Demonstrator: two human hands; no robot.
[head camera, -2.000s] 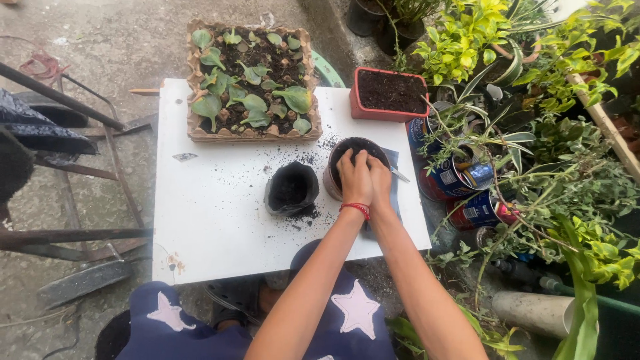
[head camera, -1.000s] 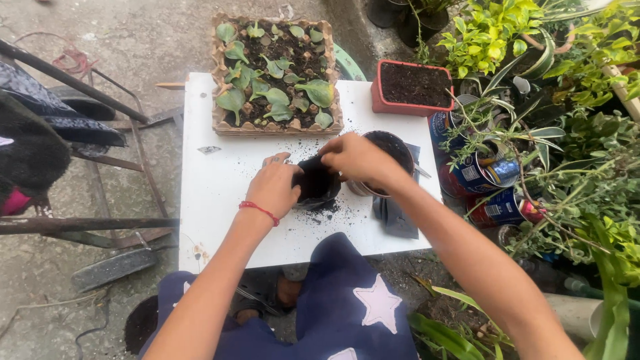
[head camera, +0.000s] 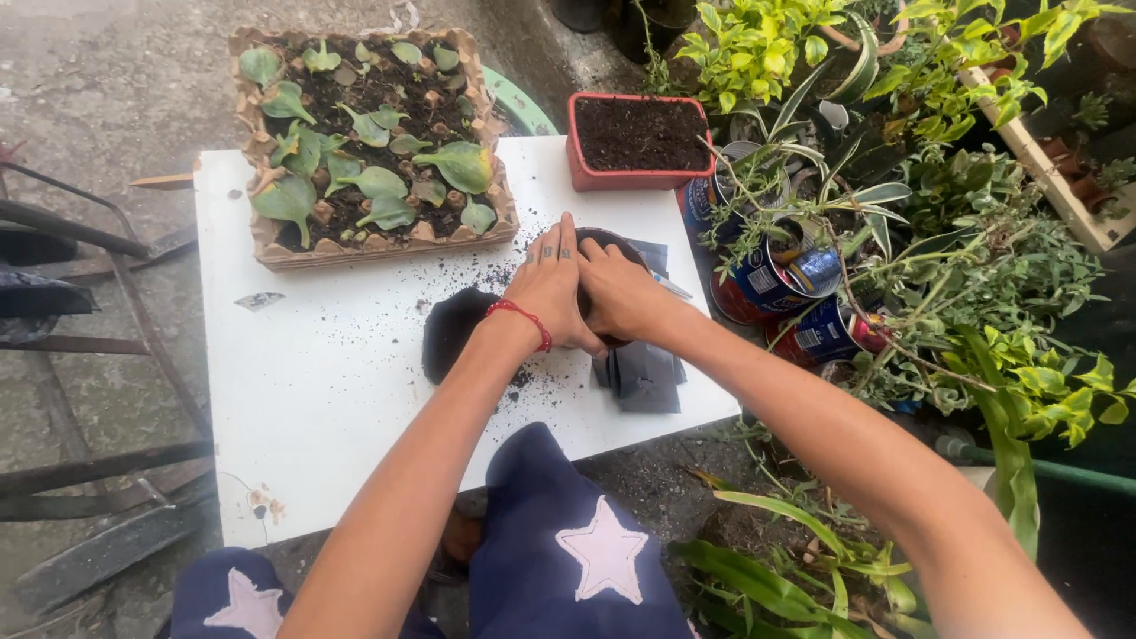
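Note:
On the white board (head camera: 302, 382) a round pot of dark soil (head camera: 612, 238) stands near the middle right. My left hand (head camera: 550, 288) lies along the pot's left rim, fingers stretched forward. My right hand (head camera: 621, 293) reaches over the rim, its fingertips down in the pot; whether they hold soil is hidden. Just left of the pot sits a black plastic nursery bag (head camera: 448, 333), partly behind my left wrist. Flat black plastic bags (head camera: 646, 380) lie under and beside the pot. A pale pointed tool (head camera: 672, 286) rests right of it. Loose soil is scattered around.
A cardboard egg tray (head camera: 382, 253) of soil and leaf cuttings stands at the back left. Behind the pot is a red rectangular planter (head camera: 639, 177) of soil. Cans (head camera: 768, 280) and leafy plants crowd the right side. Metal frame bars (head camera: 98, 346) stand at the left.
Both hands have moved from the black nursery bag to the round pot on its right. Two seconds ago they were also together over that pot.

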